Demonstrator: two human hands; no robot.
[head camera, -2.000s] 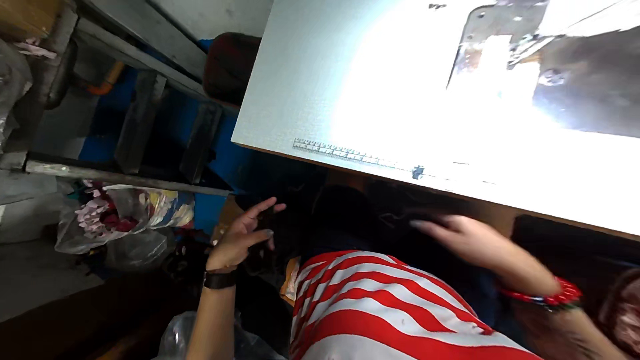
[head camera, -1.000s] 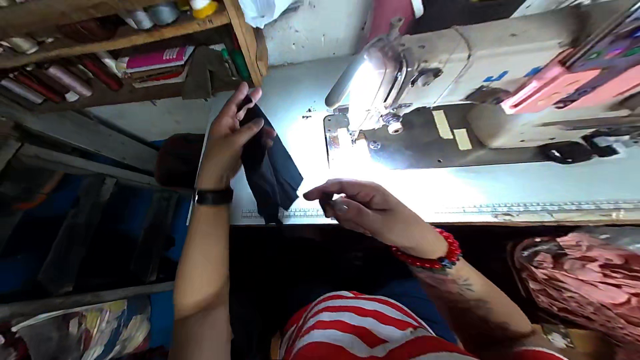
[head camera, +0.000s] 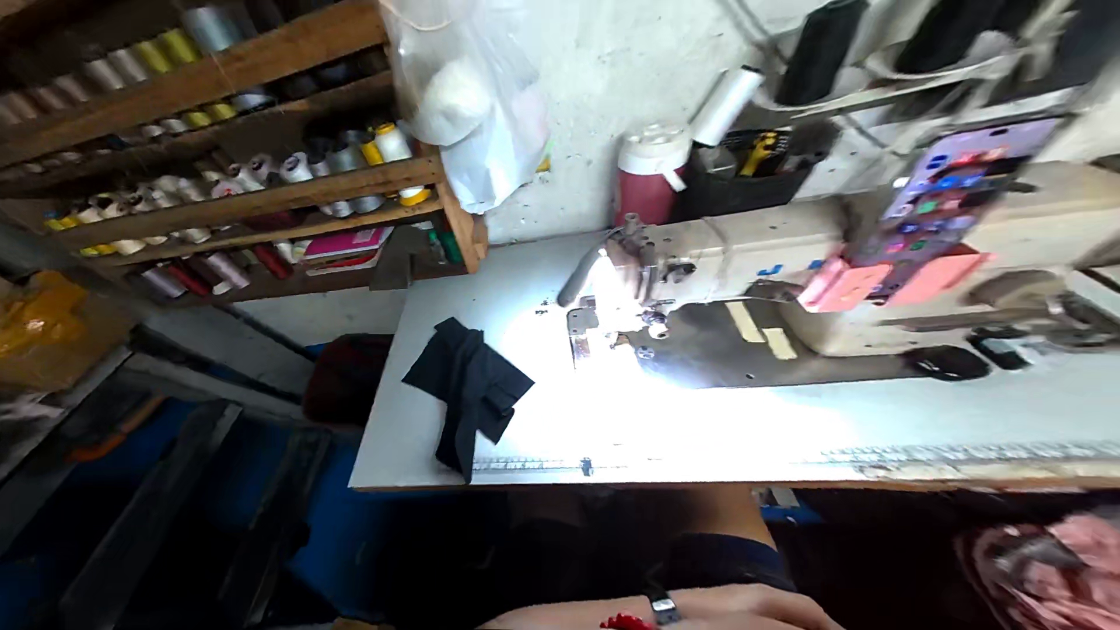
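At the bottom edge, my left hand (head camera: 752, 604) lies low before my lap, past a black wristband with a silver clasp; its fingers are cut off by the frame, so what it holds cannot be told. Of my right arm, only part of the red bead bracelet (head camera: 627, 621) shows beside that wrist. Folded black fabric pieces (head camera: 472, 385) lie on the left end of the white sewing table (head camera: 420, 306), one strip reaching the front edge. To their right stands an industrial sewing machine (head camera: 752, 254), its lamp lighting the needle area.
Wooden shelves (head camera: 262, 201) hold thread spools at the upper left. A plastic bag (head camera: 477, 105) hangs beside them. A phone (head camera: 962, 192) in a pink holder is on the machine. A red jug (head camera: 647, 175) stands behind. Pink fabric (head camera: 1059, 569) lies at lower right.
The black fabric, at my left hand one second ago, now lies on the table with no hand on it. Both hands have drawn back to the bottom edge. The view has shifted.
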